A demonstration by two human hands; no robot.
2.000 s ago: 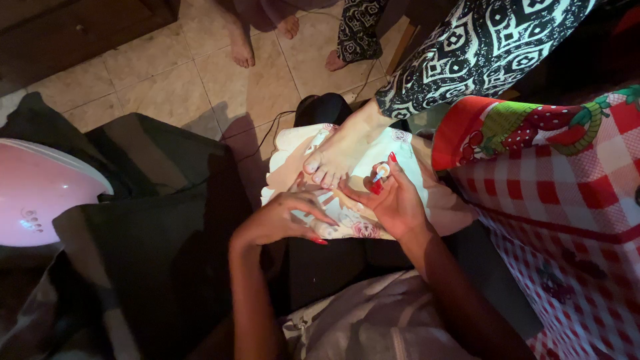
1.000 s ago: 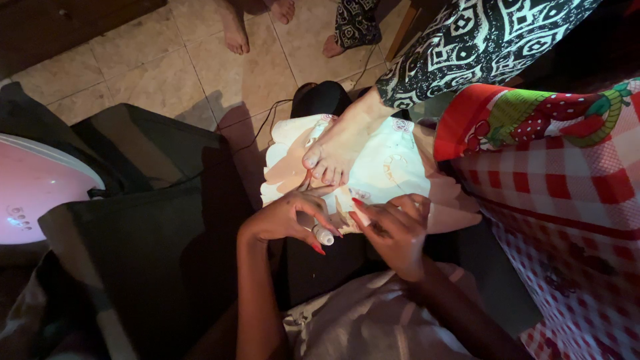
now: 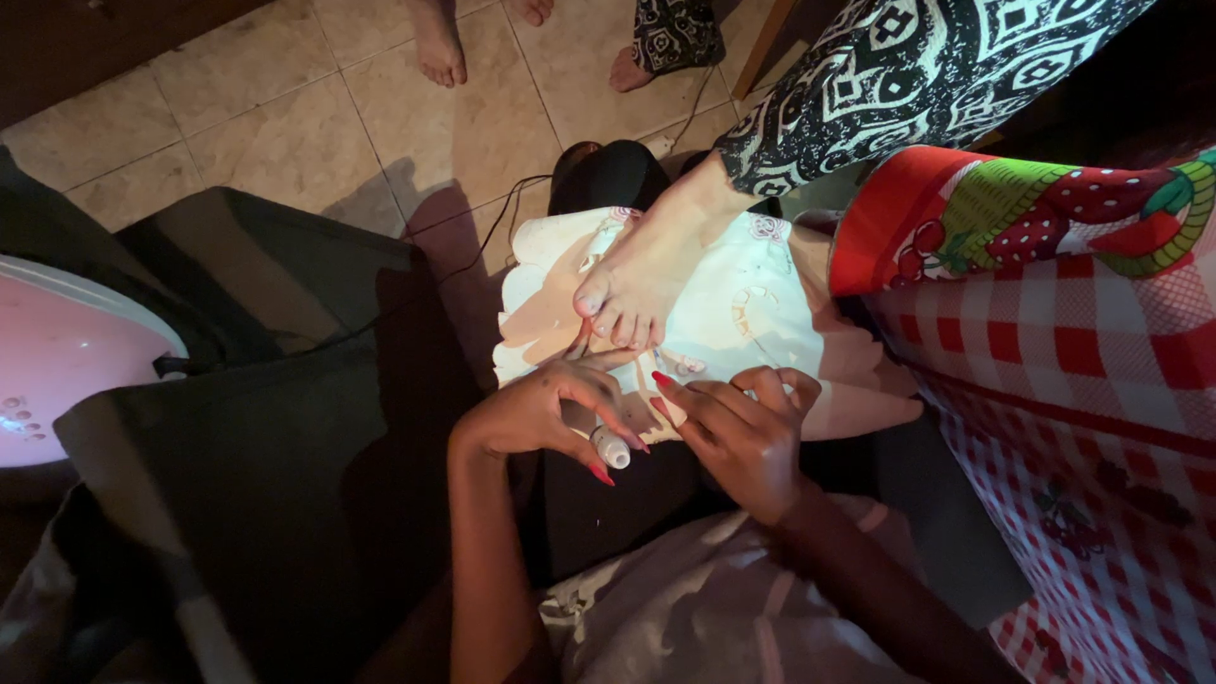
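Observation:
My left hand holds a small white bottle between thumb and finger, its open neck toward me; other fingers reach under the toes of another person's bare foot. That foot rests on a white scalloped cloth with embroidered patterns. Just right of the bottle, my right hand pinches a small whitish piece, possibly the bottle's cap with a thin applicator pointing toward the toes. The fingers partly hide it.
A red checked tablecloth with a fruit border hangs at the right. Dark padded furniture and a pink glossy appliance stand at the left. A black cable crosses the tiled floor, where more bare feet show.
The small bottle shows in my left hand one second ago and now, with its neck turned toward me. My right hand, beside the toes two seconds ago, has moved back toward me.

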